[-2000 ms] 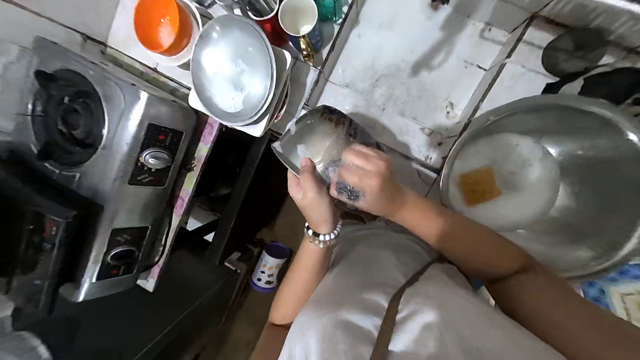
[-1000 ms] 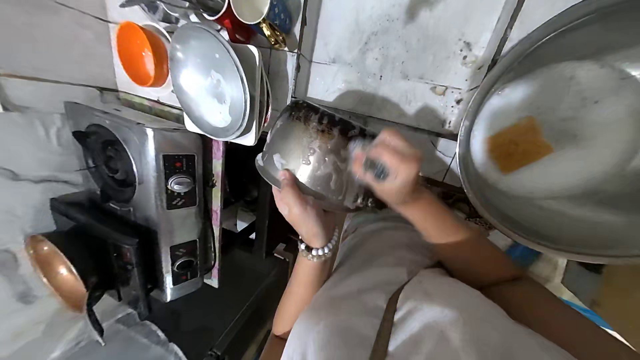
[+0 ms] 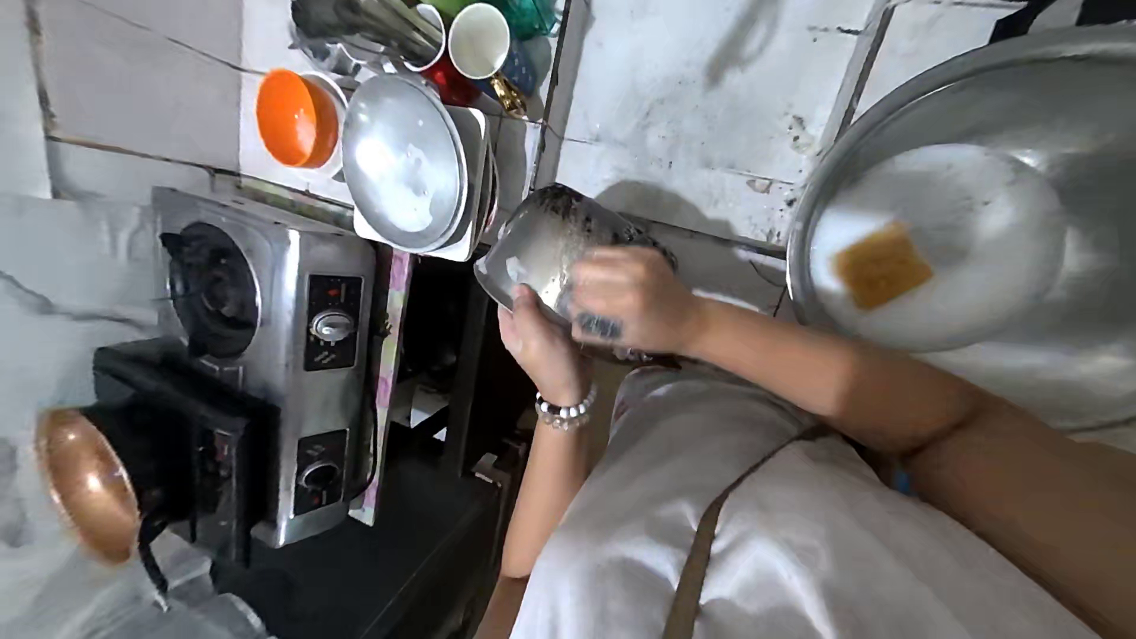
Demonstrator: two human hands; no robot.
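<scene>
A metal pot (image 3: 532, 240) with blackened, soapy patches on its outside is tilted in front of my body. My left hand (image 3: 543, 346), with beaded bracelets at the wrist, grips the pot's near rim. Against the pot's outer side my right hand (image 3: 635, 297) presses a dark metallic scouring pad (image 3: 598, 326), partly hidden by the fingers. To the right, a big metal basin (image 3: 812, 213) holds whitish soapy water and a yellow-brown sponge (image 3: 881, 266).
Left of the pot stand a metal lid or plate (image 3: 399, 160), an orange bowl (image 3: 286, 118) and a white mug (image 3: 479, 41). A gas stove (image 3: 333, 257) and a copper-coloured pan (image 3: 89, 484) are farther left. A tiled surface (image 3: 692, 115) lies beyond.
My right hand has moved over the pot's outside, back toward my left hand since one second ago. The pot's tilt has changed a little. The view has shifted.
</scene>
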